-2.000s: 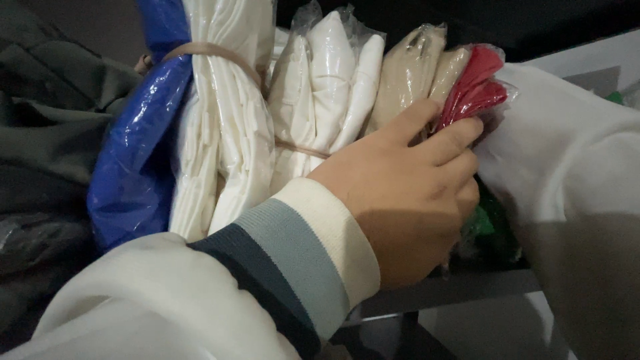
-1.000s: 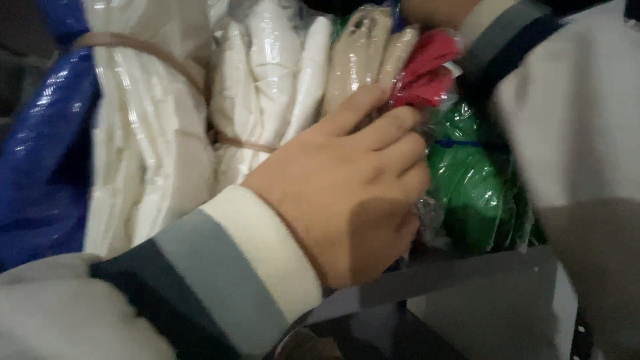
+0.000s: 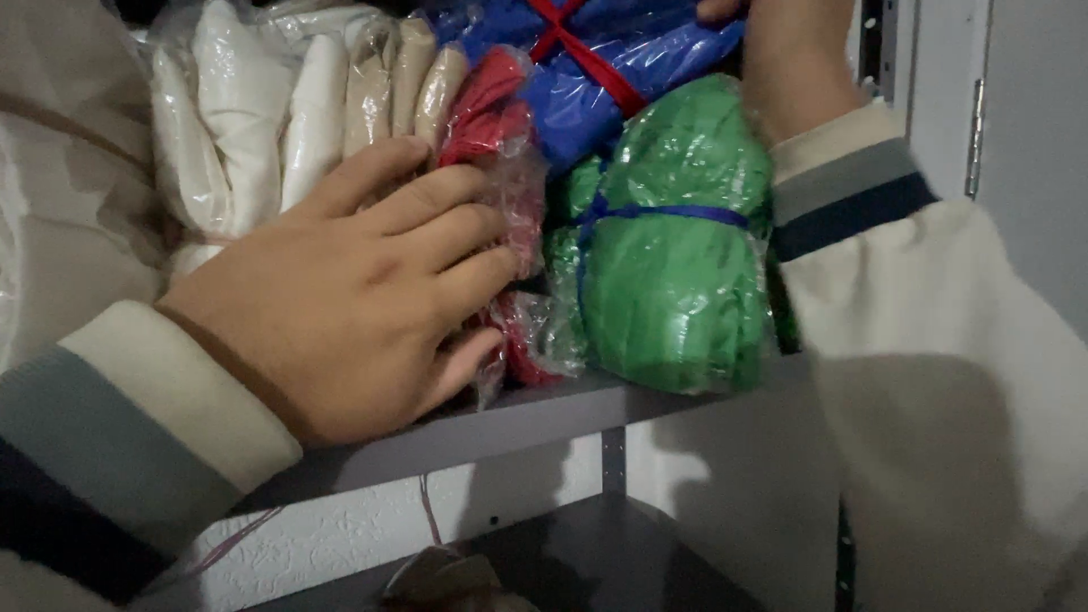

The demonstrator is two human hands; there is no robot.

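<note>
My left hand [image 3: 365,289] lies, fingers spread a little, against plastic-wrapped folded fabric: the red bundle [image 3: 493,127] at its fingertips, beige packets [image 3: 408,76] and white packets [image 3: 242,110] above and behind it. My right hand [image 3: 786,68] reaches to the top right, its fingertips near or on a blue plastic-wrapped bundle [image 3: 586,76] tied with red ribbon; most of its fingers are cut off or hidden, so its grip cannot be told. Between the two hands sits a green wrapped bundle [image 3: 680,289] tied with blue ribbon, at the shelf edge.
The bundles rest on a grey metal shelf [image 3: 527,425]. Below is a lower dark shelf [image 3: 612,561] with a beige item [image 3: 450,578] on it, against a white textured wall [image 3: 340,527]. A perforated upright and a hinged door edge [image 3: 977,136] stand at the right.
The view has shifted right. The blue bundle with red ribbon now shows behind the green one. My right hand, unseen two seconds ago, is at the top right. My left hand stays by the red and beige packets.
</note>
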